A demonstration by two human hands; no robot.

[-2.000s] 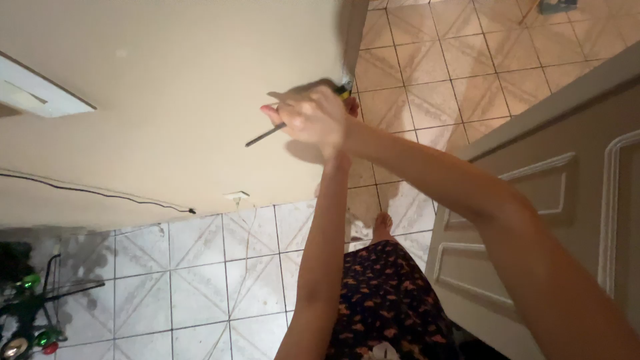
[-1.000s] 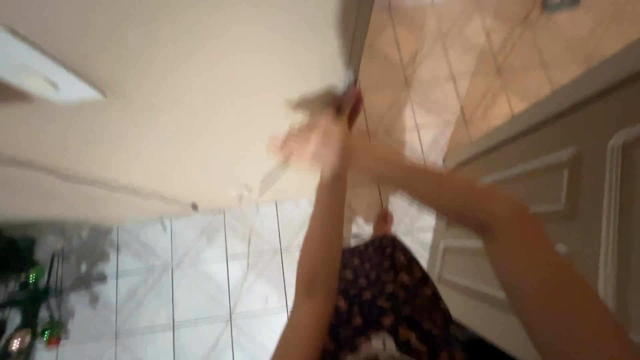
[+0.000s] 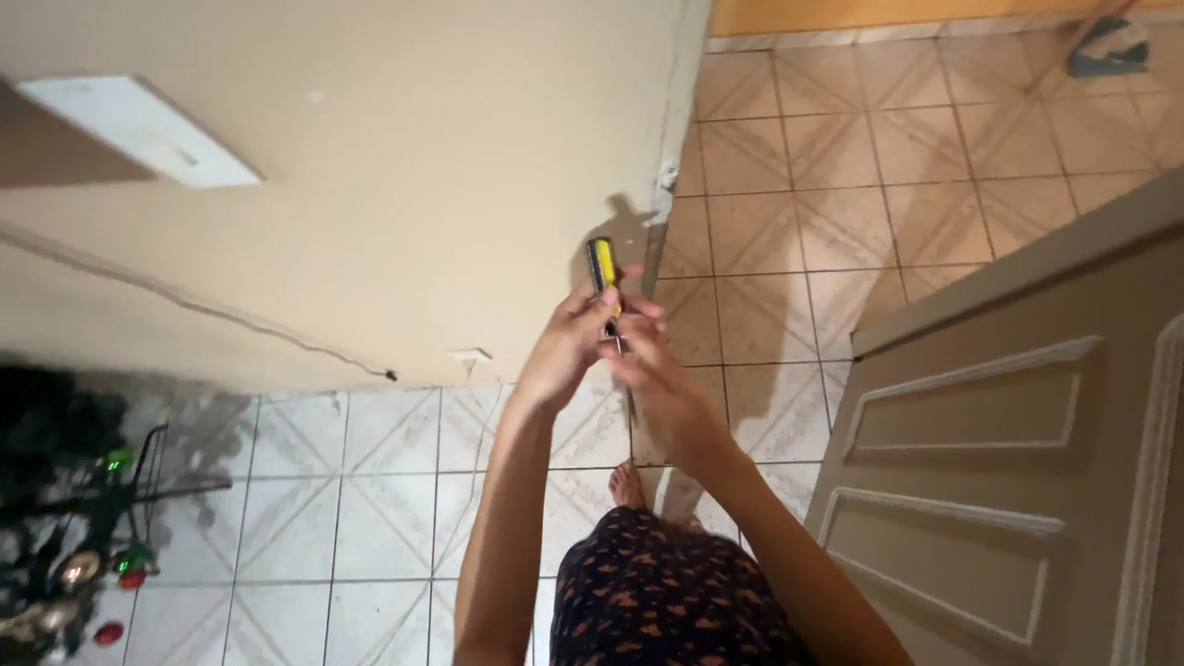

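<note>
A screwdriver with a black and yellow handle (image 3: pixel 602 263) is in front of the beige wall (image 3: pixel 416 185), its handle pointing up and its shaft down. My left hand (image 3: pixel 567 347) holds it around the lower part of the handle. My right hand (image 3: pixel 668 388) is beside it on the right, its fingers touching or very near the shaft; the blur hides whether they grip it. The wall's chipped edge (image 3: pixel 664 185) is just above and to the right of both hands.
A panelled door (image 3: pixel 980 462) stands on the right. A decorated Christmas tree (image 3: pixel 65 499) is at lower left. On the wall are a white plate (image 3: pixel 143 129), a hanging cable (image 3: pixel 305 342) and an outlet (image 3: pixel 470 355). A dustpan (image 3: pixel 1107 51) lies on the tiled floor at upper right.
The screwdriver's shaft pointed down and left two seconds ago; it now points down with the handle up. My hands have come away from the wall's edge and sit lower.
</note>
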